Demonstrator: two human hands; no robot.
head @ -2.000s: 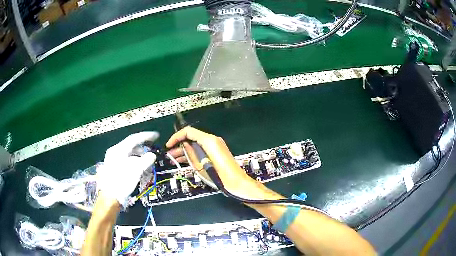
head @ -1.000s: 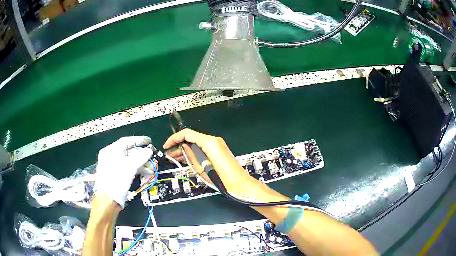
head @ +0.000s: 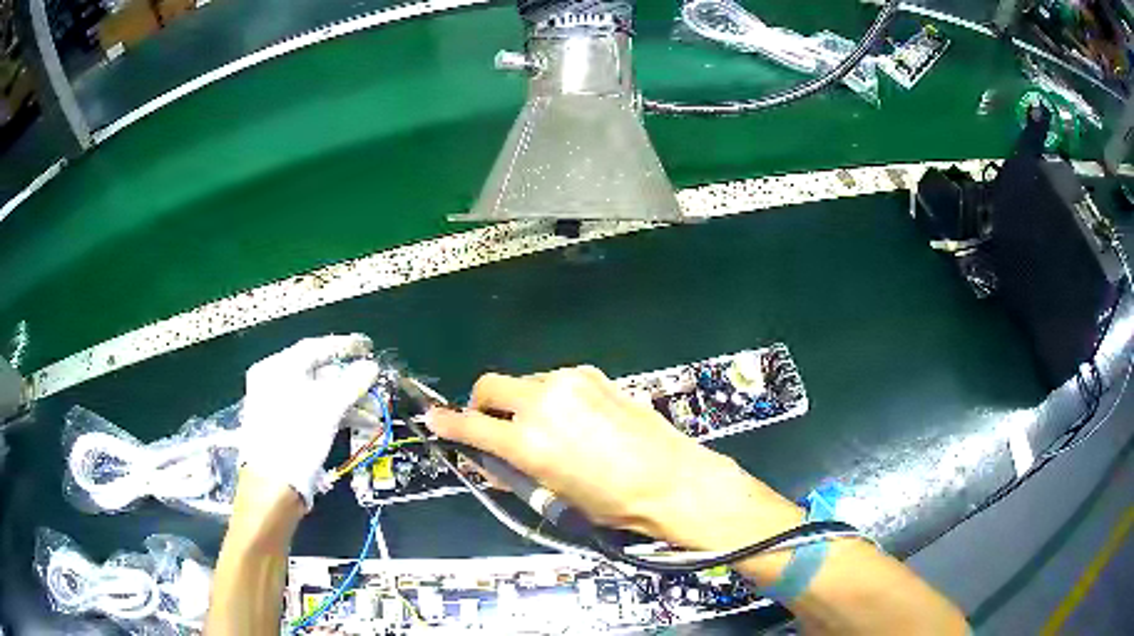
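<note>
My left hand (head: 299, 416), in a white glove, pinches a small part with thin wires above the left end of an open power strip (head: 734, 395). What exactly lies between its fingertips is too small to tell. My bare right hand (head: 585, 441) holds the soldering iron (head: 512, 477), its front end pointing up-left to the left fingertips. The iron's tip is hard to make out there. Blue and yellow-green lead wires (head: 383, 435) run beside the glove. The right hand hides the strip's middle. A bagged power cord (head: 143, 470) lies left of the strip.
A second open power strip (head: 497, 594) with its bagged cord (head: 118, 584) lies nearer me. A metal fume hood (head: 575, 155) hangs beyond my hands, over the speckled rail (head: 299, 283). The black soldering station (head: 1051, 255) stands right. Another strip (head: 918, 57) and cord (head: 777, 40) lie on the green belt.
My right hand has turned and swung the iron's front end from beyond the strip down to the left fingertips. My left hand has barely moved. The strip and cord on the belt have shifted right.
</note>
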